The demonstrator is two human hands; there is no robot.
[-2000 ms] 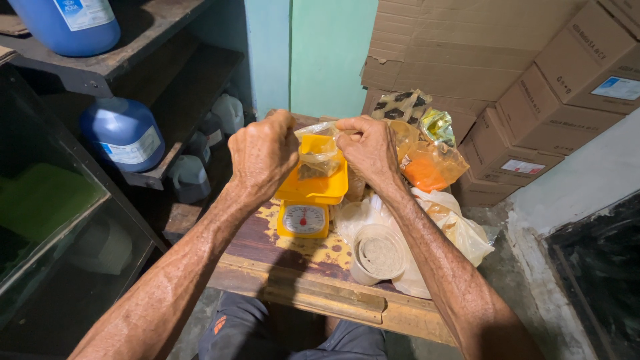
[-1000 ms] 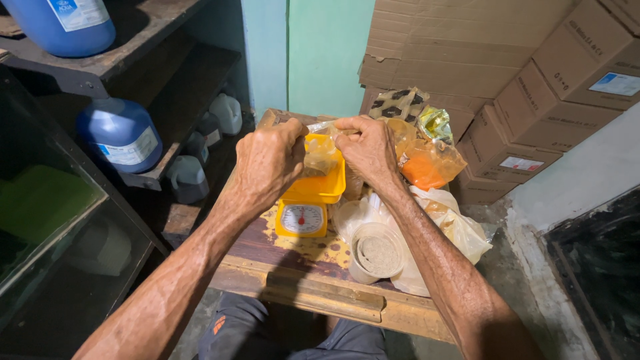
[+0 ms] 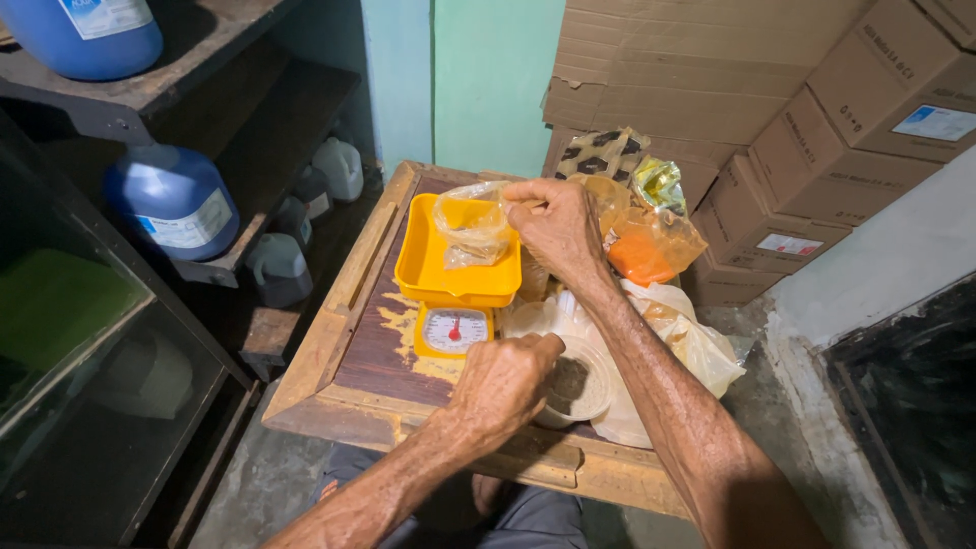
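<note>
A small clear plastic bag (image 3: 474, 229) with some brownish material at its bottom rests in the yellow tray (image 3: 423, 263) of a kitchen scale (image 3: 455, 329). My right hand (image 3: 560, 229) pinches the bag's rim at its right side, and the bag's mouth is open. Lower down, my left hand (image 3: 507, 381) is at the left rim of a round plastic tub (image 3: 591, 385) that holds a greyish powder. Its fingers are bent and partly hidden, so whether they grip anything cannot be told. The red needle on the scale's dial points nearly straight up.
Behind my right hand lie a bag of orange powder (image 3: 644, 252), a shiny gold-green packet (image 3: 659, 185) and a patterned bag (image 3: 602, 152). A whitish plastic bag (image 3: 690, 335) lies at the wooden table's (image 3: 366, 415) right. Shelves with blue jugs (image 3: 171, 202) stand left, cardboard boxes (image 3: 808, 164) right.
My left hand has let go of the bag and moved down to the tub. My right hand stays at the bag's rim. The bag now sits in the scale's tray, its mouth spread.
</note>
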